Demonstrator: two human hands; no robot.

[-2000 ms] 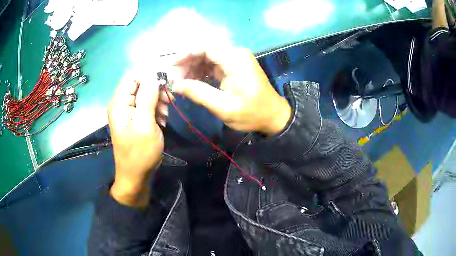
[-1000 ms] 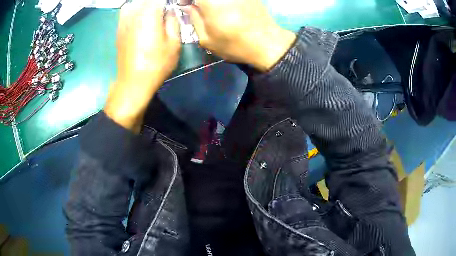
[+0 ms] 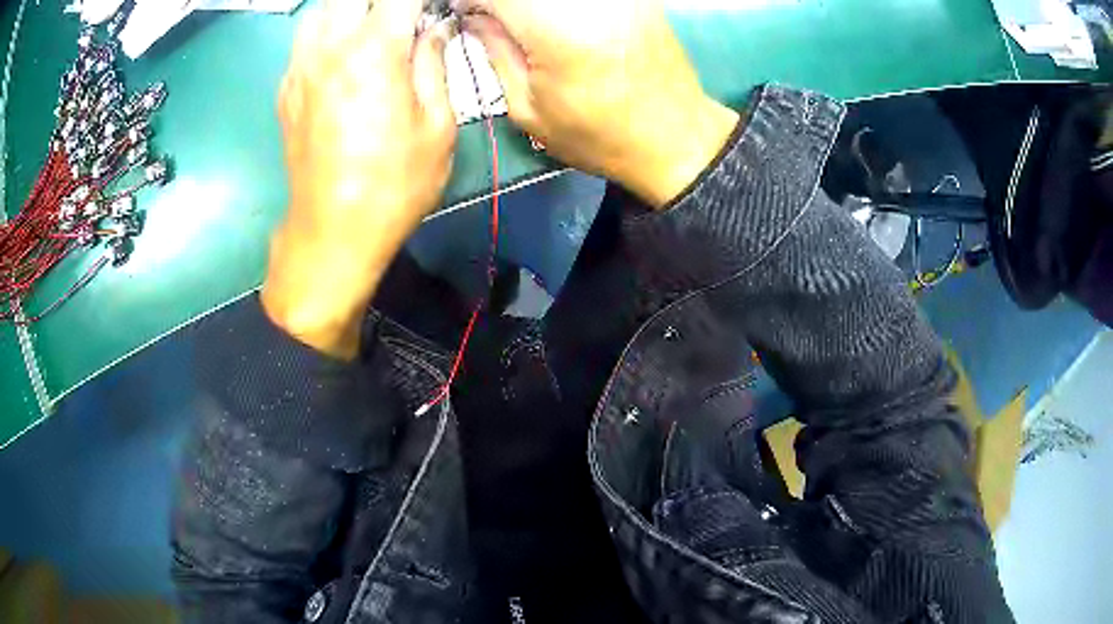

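A white plastic housing [image 3: 474,81] is held between my two hands at the top edge of the view, over the green table. A small dark and silvery part shows at its upper end between my fingertips. A red lead wire [image 3: 494,195] runs from the housing down over the table edge and ends in a small white tip in front of my jacket. My left hand [image 3: 360,159] grips the housing's left side. My right hand [image 3: 598,92] grips its right side. The fingertips are partly cut off by the top edge.
A wire bundle [image 3: 67,201] with red strands and silvery ends lies on the green table [image 3: 201,274] at left. White pieces [image 3: 159,18] lie at upper left and upper right. Another person's dark sleeve [image 3: 1037,183] is at right. Cardboard [image 3: 1003,457] stands below right.
Both hands have moved up and away from me with the housing since the oldest frame. The red wire swung from the right to hang nearly straight down. The view has shifted slightly.
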